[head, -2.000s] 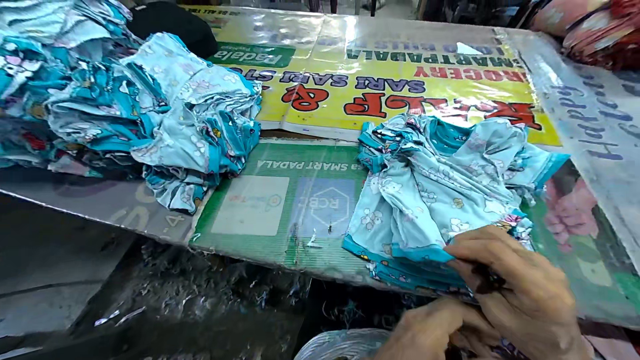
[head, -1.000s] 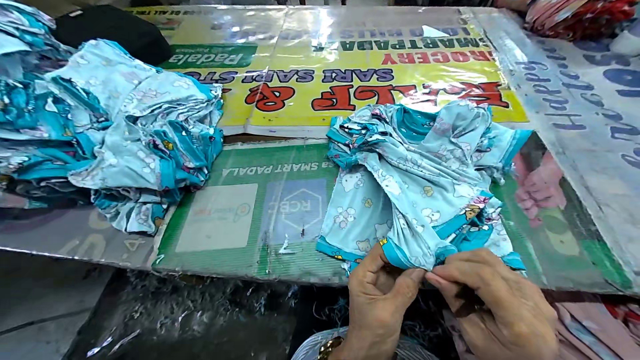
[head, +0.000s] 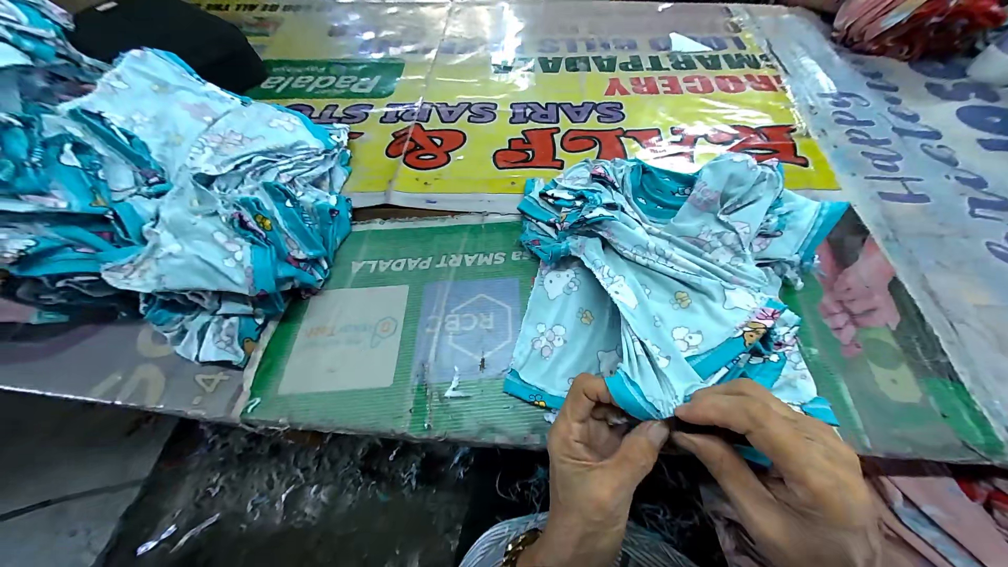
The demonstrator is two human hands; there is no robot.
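Note:
Light-blue printed children's shirts with teal trim lie stacked near the table's front edge, the neckline pointing away from me. At the bottom hem my left hand pinches the teal edge between thumb and fingers. My right hand meets it fingertip to fingertip, gripping the same hem; whether it also holds a small tool or thread is hidden. A larger heap of similar light-blue and teal garments rests on the left.
The table bears printed tarpaulin sheets. Behind the left heap is a black cloth item. Red and pink fabric lies at the far right corner, pink cloth below the front edge. Thread scraps litter the dark area below.
My left hand has come up to the hem beside my right hand; two seconds ago it was lower, below the table edge. The view has shifted somewhat.

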